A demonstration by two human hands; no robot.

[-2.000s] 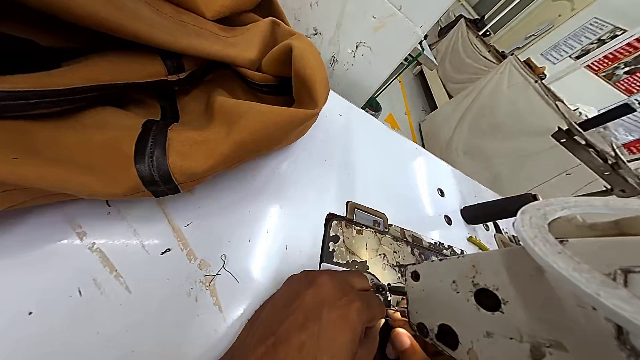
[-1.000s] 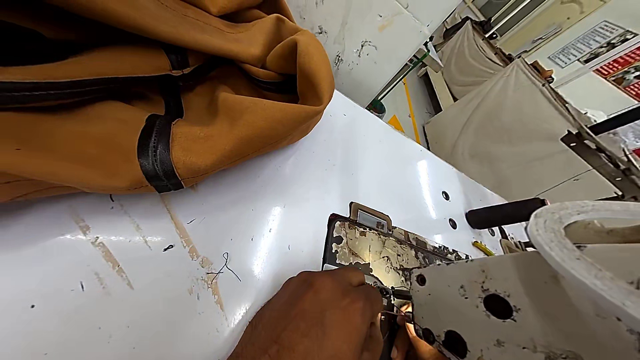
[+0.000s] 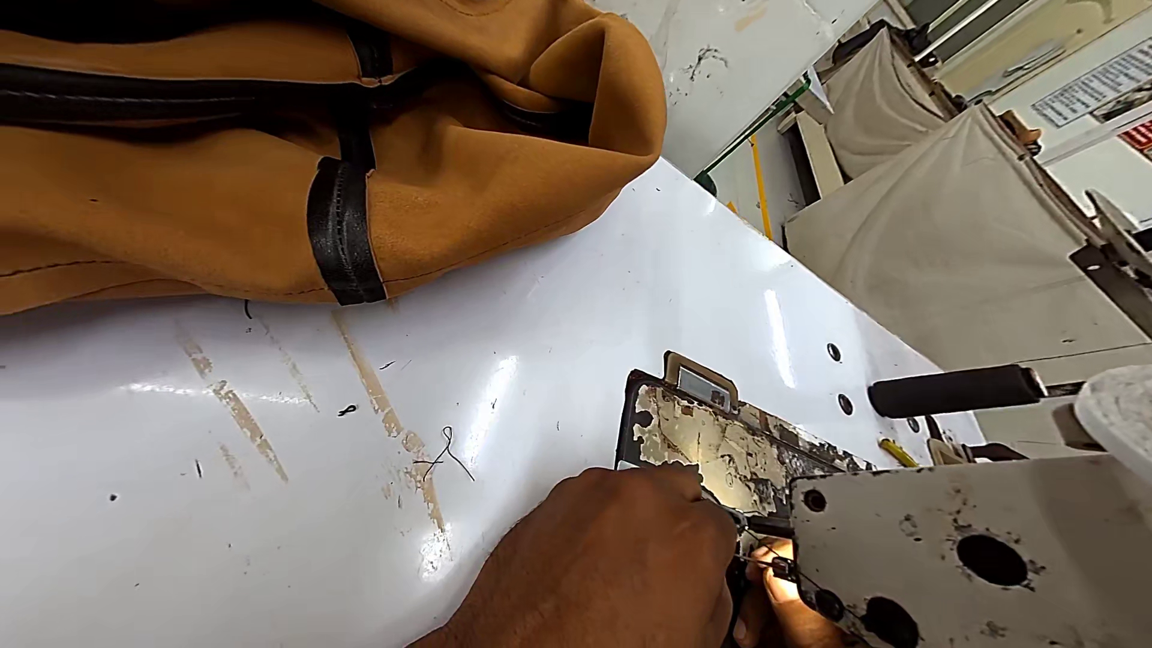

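A worn, pale industrial sewing machine head (image 3: 972, 549) stands at the lower right, its paint chipped. My left hand (image 3: 612, 558) lies back-up over the edge of its scuffed bed (image 3: 711, 432), close to the needle area; its fingertips are hidden. Lit by the machine's light, fingers of my right hand (image 3: 792, 598) are beside the needle parts, partly behind the head. Thin thread runs near these fingers, but whether either hand grips it does not show. A brown suede-like piece (image 3: 504, 198) with black leather strips (image 3: 345, 229) lies folded at the upper left.
The white tabletop (image 3: 297, 540) bears glue-like streaks and loose thread scraps (image 3: 447, 454). A black thread cone or roll (image 3: 954, 391) stands beyond the machine bed. Cloth-covered objects (image 3: 972, 225) are past the table's far edge.
My right hand's fingers show more beside the needle area than two seconds ago. My left hand stays over the machine bed, and the brown piece has not moved.
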